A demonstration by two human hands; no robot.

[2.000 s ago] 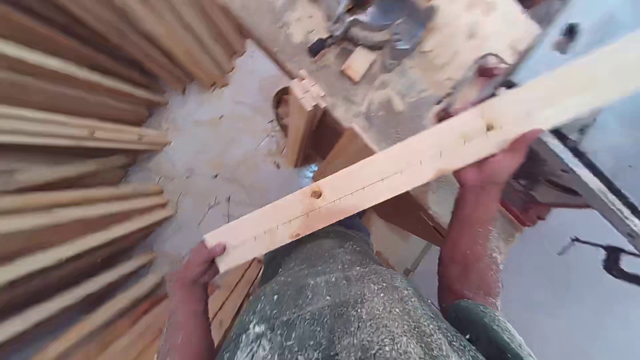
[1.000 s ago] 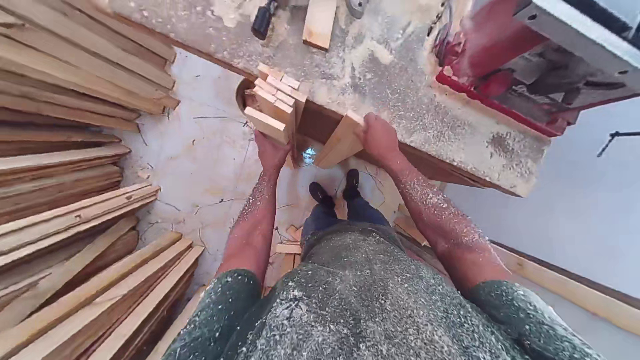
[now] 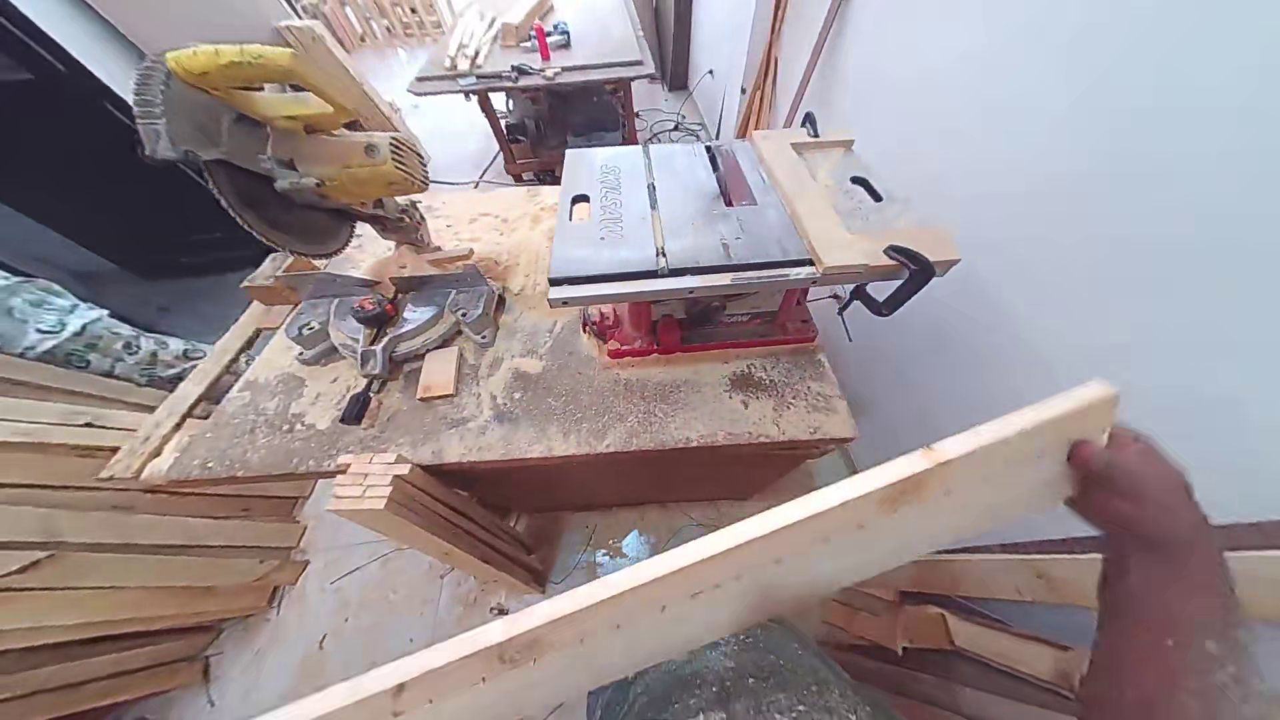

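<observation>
A long pale wooden board (image 3: 760, 560) slants across the view from the lower left up to the right. My right hand (image 3: 1130, 480) grips its right end, thumb on the near face. The board's left end runs out of the bottom of the picture, and my left hand is not in view. Beyond the board, a bundle of wooden strips (image 3: 430, 515) stands on end against the front of the dusty workbench (image 3: 500, 430). On the bench are a yellow miter saw (image 3: 300, 140) with its blade raised and a red-based table saw (image 3: 690, 240).
Stacked boards (image 3: 140, 560) lie at the left, and more wood (image 3: 970, 630) lies at the lower right. A black clamp (image 3: 900, 285) holds a wooden piece at the table saw's right. A small wood block (image 3: 438, 373) lies on the bench. A second table (image 3: 600, 50) stands behind.
One second ago both hands were at upright wood pieces by the bench; now my right hand grips a long board and my left is out of view. The view has tilted up.
</observation>
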